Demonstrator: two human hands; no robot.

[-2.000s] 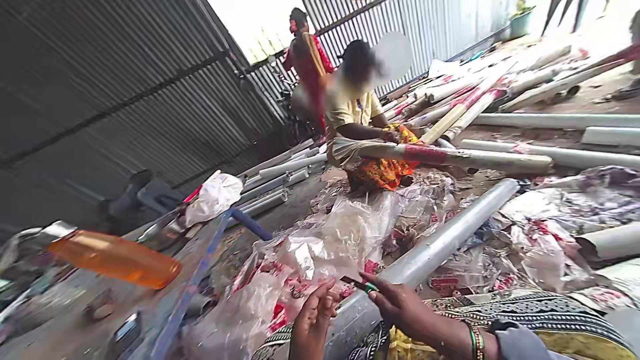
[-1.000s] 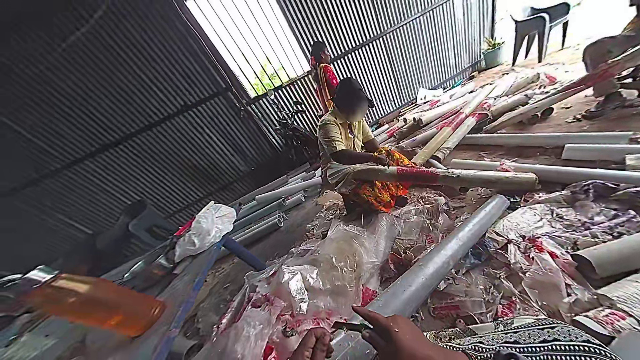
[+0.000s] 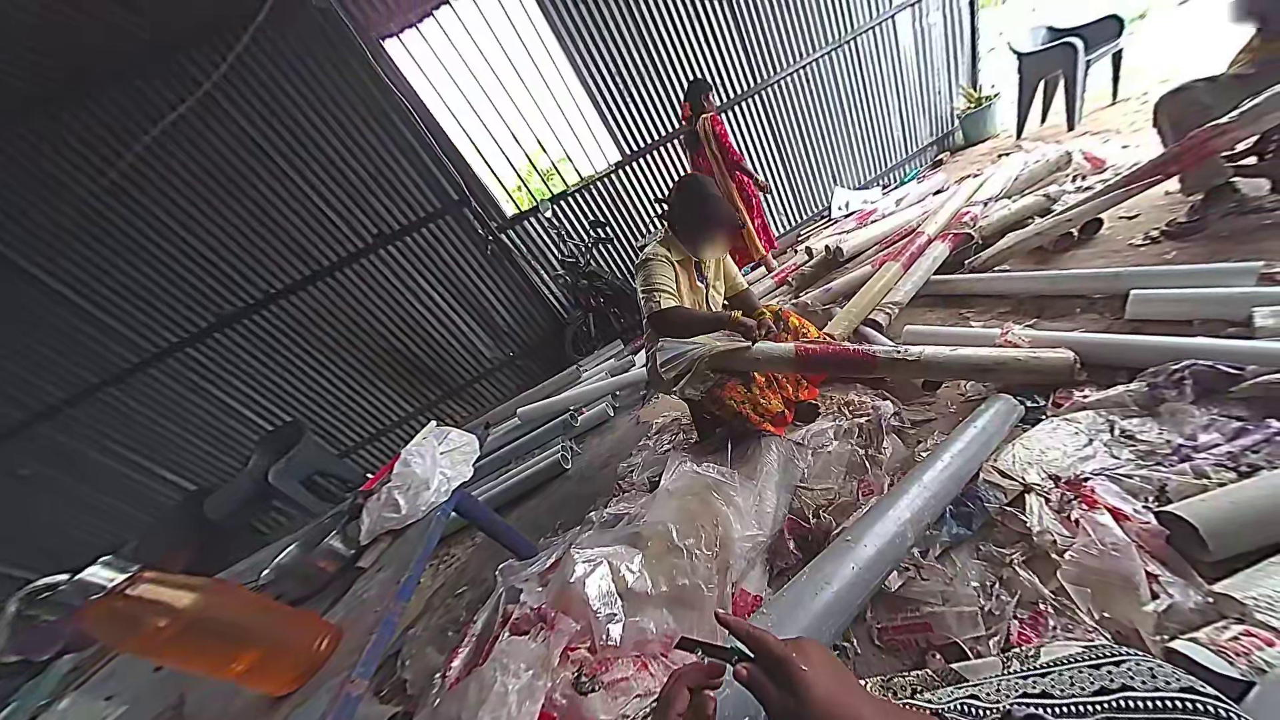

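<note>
At the bottom centre, my right hand (image 3: 800,680) is shut on a small dark tool (image 3: 712,648), whose kind I cannot tell; its thin end points left. My left hand (image 3: 690,690) is just left of it, fingers curled, partly cut off by the frame's lower edge; whether it grips anything is unclear. Under and beyond both hands a thick grey pipe (image 3: 900,510) slants away up to the right. Crumpled clear plastic film (image 3: 690,520) with red print lies to the pipe's left. Patterned black-and-white cloth (image 3: 1070,680) lies beside my right forearm.
A seated person (image 3: 690,280) handles a wrapped pipe (image 3: 930,362) ahead; another person (image 3: 725,170) stands behind. More pipes (image 3: 1090,280) lie at right, with plastic wrapping. An orange bottle (image 3: 210,630) and a blue bar (image 3: 400,600) are at left. Plastic chairs (image 3: 1070,60) stand at back right.
The view has shifted, with more of the back right showing. My hands sit lower in the frame than two seconds ago, close together over the pipe. The standing person has turned.
</note>
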